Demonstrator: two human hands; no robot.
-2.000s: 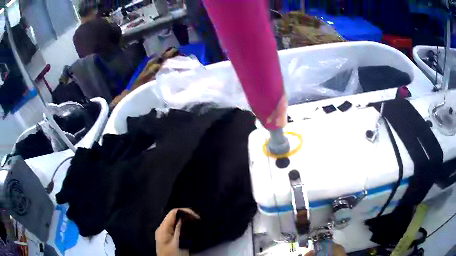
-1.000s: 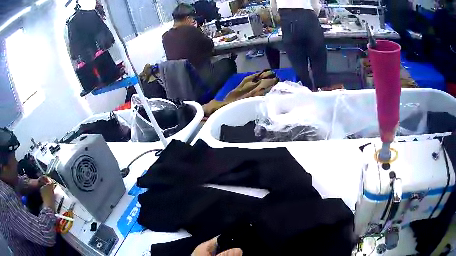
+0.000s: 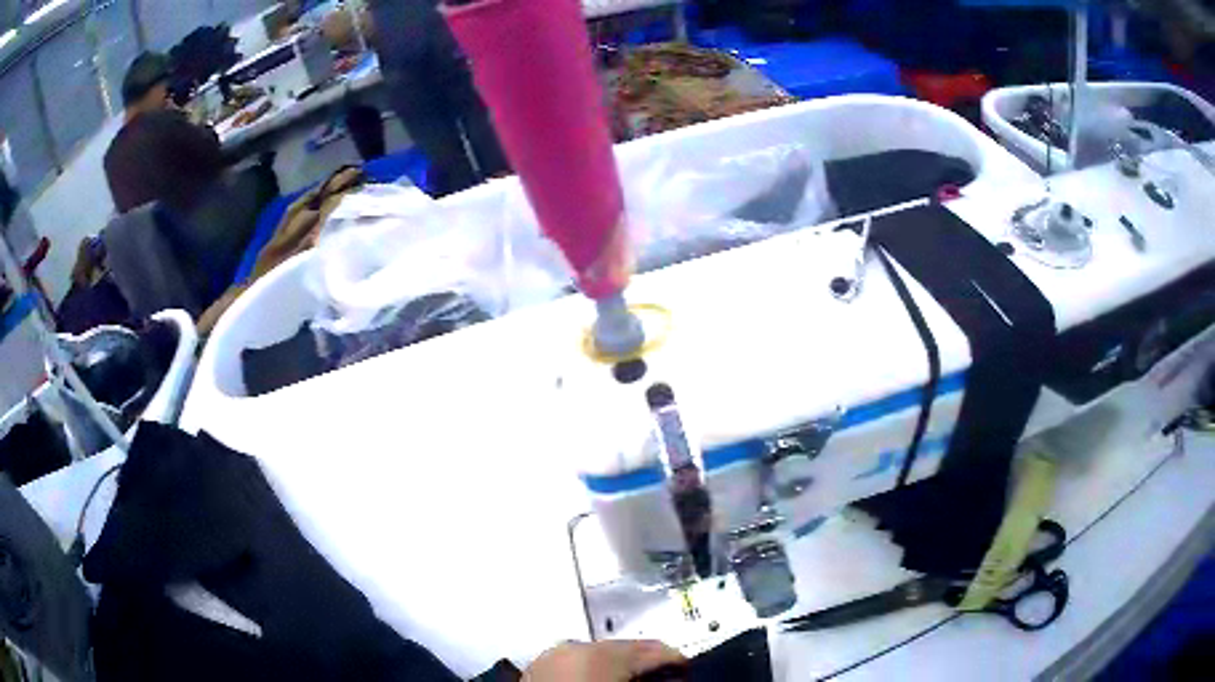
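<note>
The black garment piece [image 3: 240, 573] lies on the table at the left and runs along the bottom edge. My left hand [image 3: 606, 661] is cut off by the bottom edge, left of and below the presser foot area [image 3: 690, 593]. Its fingers point right and close on black cloth, whose dark end [image 3: 733, 658] shows just right of the fingertips. The cloth is in front of the needle plate; whether it is under the foot is hidden. The white sewing machine head [image 3: 773, 360] stands above. My right hand is not in view.
Black-handled shears [image 3: 866, 606] lie right of the needle, a yellow strip [image 3: 1013, 533] across them. Black bands [image 3: 993, 360] drape over the machine. A pink cone [image 3: 546, 133] rises above it. A white bin [image 3: 287, 300] with plastic stands behind. A seated person [image 3: 160, 153] is at far left.
The view swung left, then back right and closer to the machine. The black cloth now lies farther left, uncovering the white table beside the machine. My left hand is nearer the needle plate.
</note>
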